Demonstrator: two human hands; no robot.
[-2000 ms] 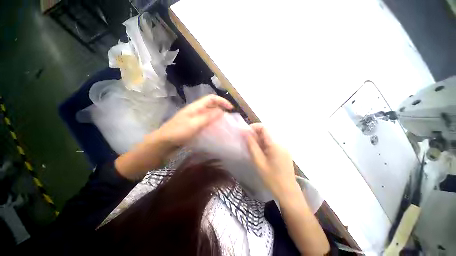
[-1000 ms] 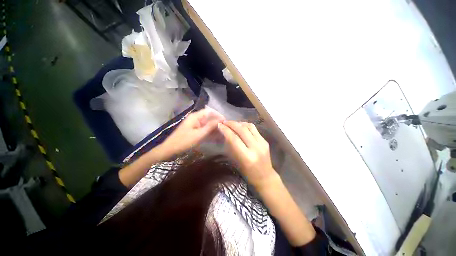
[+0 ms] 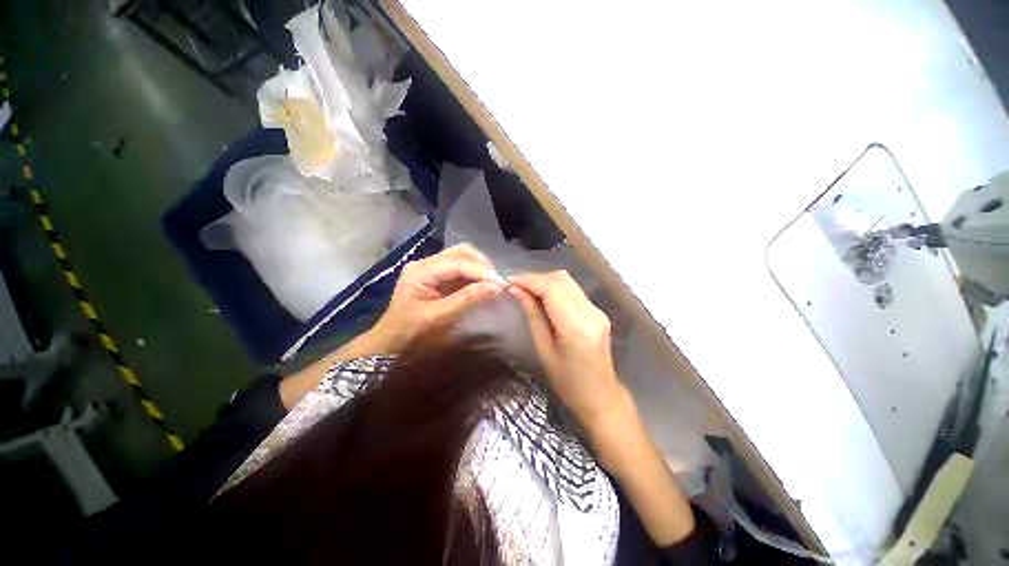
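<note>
A sheer white fabric piece lies over the lap, with part of it standing up past my hands toward the bin and part trailing right under the table edge. My left hand pinches its edge between thumb and fingers. My right hand pinches the same edge close beside, the fingertips of both hands nearly touching. Long dark hair hides part of the fabric and lap below the hands.
The white table with a wood edge runs diagonally at right. The needle plate, machine head and a tan card strip are at the far right. A dark blue bin heaped with white sheer pieces stands at left.
Both hands have come together from being apart over the fabric and now pinch its edge. The fabric is lower and less spread between them. The view has shifted slightly.
</note>
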